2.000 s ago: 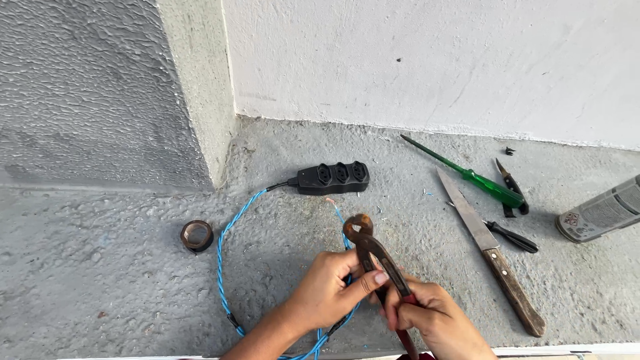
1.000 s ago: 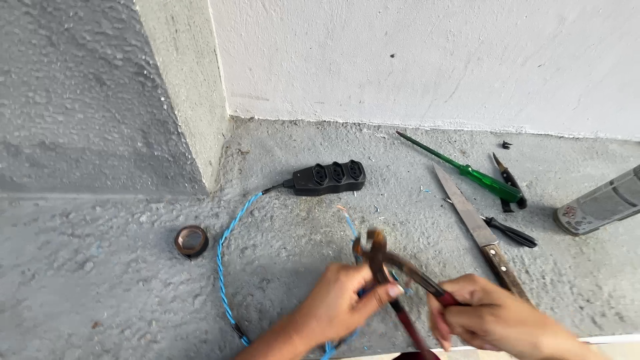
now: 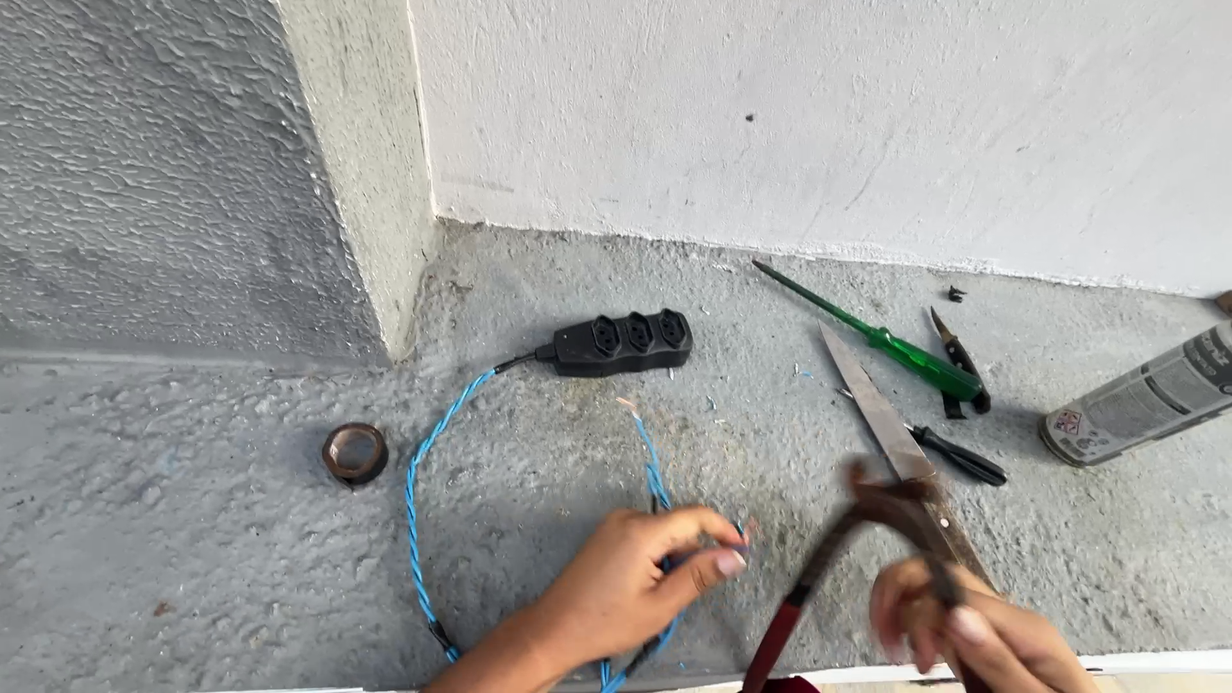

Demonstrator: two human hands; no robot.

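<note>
My left hand (image 3: 654, 577) pinches the twisted blue electrical wire (image 3: 657, 481) near the bottom middle; a bare copper tip shows by the fingertips. Another stripped wire end points up toward the black three-outlet socket block (image 3: 624, 344), whose twisted blue cord curves down on the left. At the lower right, my right hand (image 3: 972, 626) holds rusty pincers (image 3: 895, 505) by one handle. They are blurred, with the handles spread and the other red-gripped handle hanging free. The pincers overlap the wooden handle of a kitchen knife (image 3: 876, 409).
A roll of black tape (image 3: 354, 453) lies at left. Toward the right are a green screwdriver (image 3: 881, 342), a small knife (image 3: 958, 361), a black-handled tool (image 3: 962, 457) and a spray can (image 3: 1145, 395) lying on its side. A white wall (image 3: 770, 125) rises behind, a grey pillar (image 3: 183, 183) at left.
The pincers, earlier at my left fingers, have moved right, away from the wire, and their handles have spread. My left hand remains at the wire.
</note>
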